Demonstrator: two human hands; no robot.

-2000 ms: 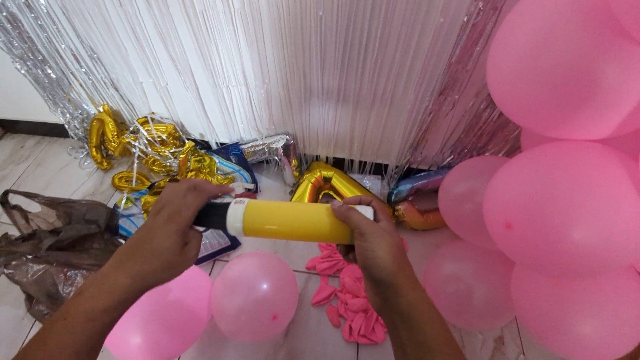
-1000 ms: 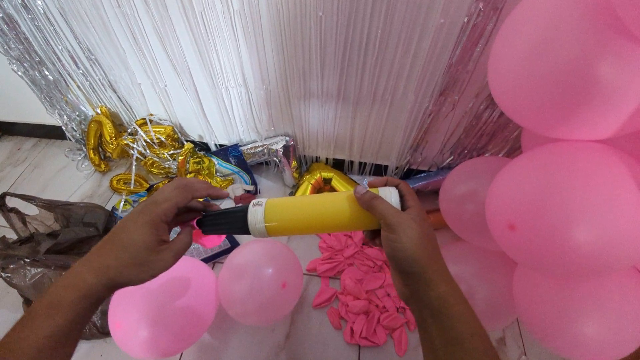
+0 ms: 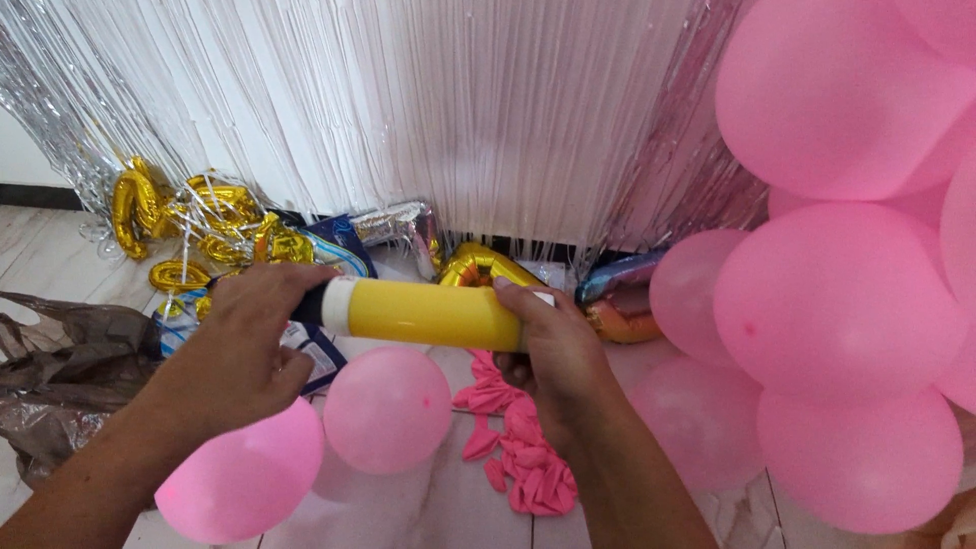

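Note:
A yellow hand balloon pump (image 3: pixel 435 314) with white end collars and a black end lies level across the middle of the view. My right hand (image 3: pixel 553 339) grips the yellow barrel at its right end, thumb on top. At the other end, my left hand (image 3: pixel 252 347) is closed around the black part, covering most of it; what sits at the nozzle is hidden. Below the pump a pile of uninflated pink balloons (image 3: pixel 534 465) rests on the floor, with an inflated pink balloon (image 3: pixel 387 410) beside it and another inflated pink balloon (image 3: pixel 248 473) under my left wrist.
Large pink balloons (image 3: pixel 839 297) are stacked on the right. Gold foil balloons (image 3: pixel 221 206) and printed packets lie at the back left, a brown plastic bag (image 3: pixel 69 381) at the left edge. A silver fringe curtain (image 3: pixel 427 114) hangs behind; a multicoloured foil balloon (image 3: pixel 621 290) lies by its foot.
One second ago my left fingers were at the tip of the black end, with pink material below them; now the hand wraps over that end. My right hand stays on the barrel.

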